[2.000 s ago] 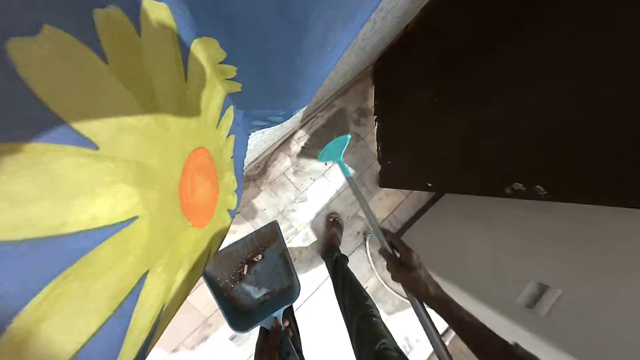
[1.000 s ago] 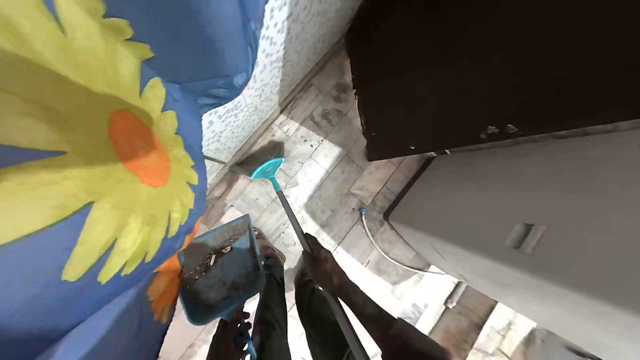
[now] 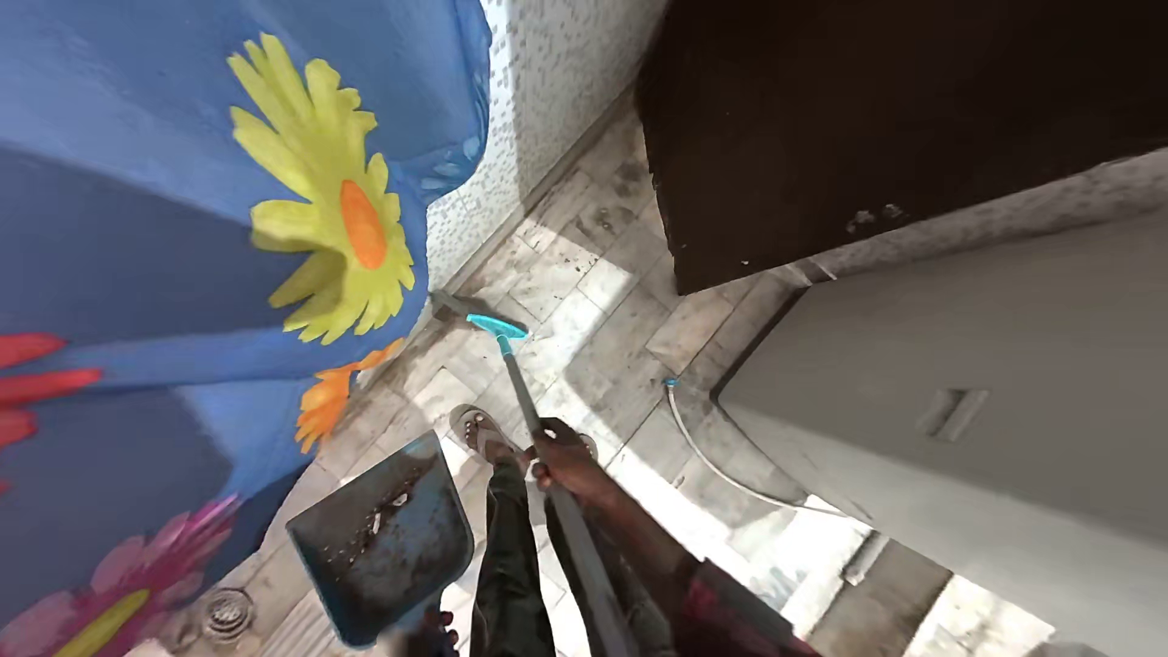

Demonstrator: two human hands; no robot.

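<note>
My right hand [image 3: 566, 456] is closed around the grey pole of a long-handled broom, whose turquoise head [image 3: 497, 326] is near the tiled floor by the wall's foot. The bristles are hard to make out. At the bottom edge, my left hand [image 3: 438, 631] is blurred and partly cut off, at the handle end of a dark blue dustpan [image 3: 388, 538]. Brown debris and a few pale bits lie in the pan.
A blue cloth with large flowers [image 3: 210, 301] hangs at left, beside a mosaic-tiled wall [image 3: 547, 100]. A dark brown panel [image 3: 876, 119] and a grey appliance-like box [image 3: 958, 365] stand at right. A pale hose [image 3: 707, 461] and a round floor drain [image 3: 227, 612] are on the floor.
The view has shifted, showing more floor and more of the hose than two seconds ago. My hands keep the broom and dustpan; the broom head now sits closer to the foot of the wall.
</note>
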